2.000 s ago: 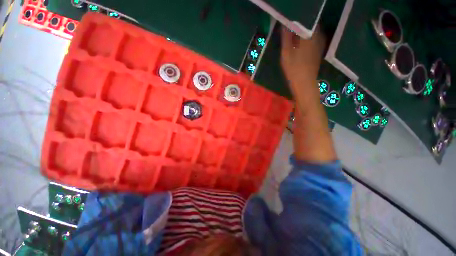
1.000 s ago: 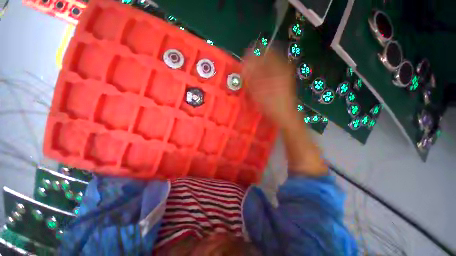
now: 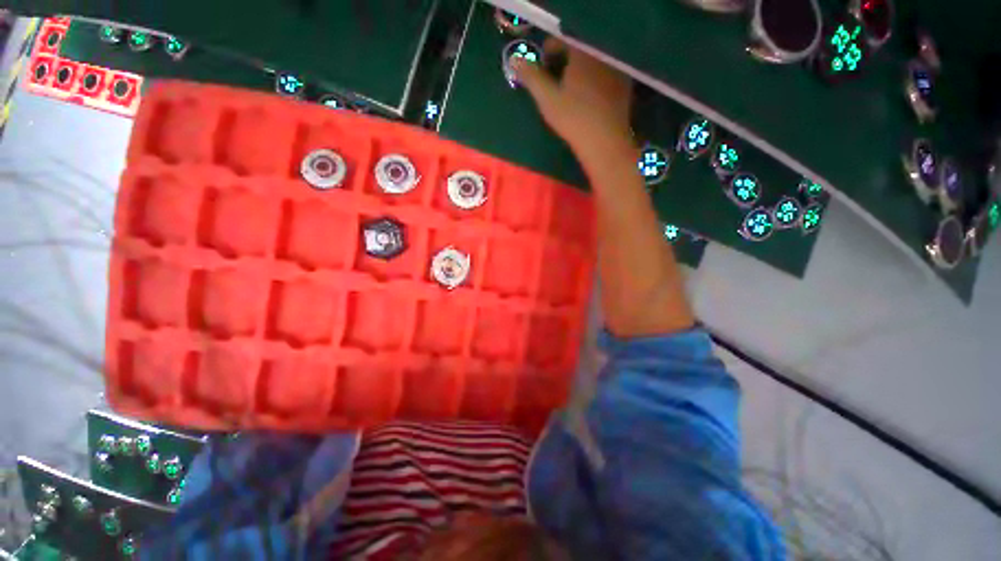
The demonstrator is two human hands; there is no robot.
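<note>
A red compartment tray (image 3: 296, 268) lies across the front of my body. Several watch units sit face-down in it: pale ones such as this one (image 3: 396, 173), and one dark unit (image 3: 383, 238). My right hand (image 3: 587, 104) is on the green shelf at the upper middle, partly under a pale shelf edge. One fingertip is at a lit smartwatch (image 3: 521, 60); the frame does not show whether the hand grips it. My left hand is not in view; the left sleeve goes behind the tray.
A higher green shelf (image 3: 703, 38) with watches overhangs at the upper right. Lit watches (image 3: 744, 189) lie on the shelf right of my forearm. A smaller red tray (image 3: 92, 82) is at upper left. Green racks (image 3: 137, 460) stand at lower left. A black cable (image 3: 834, 408) runs at right.
One more pale watch unit now sits in the tray beside the dark one. My right hand has moved from the tray's right edge up to the shelf.
</note>
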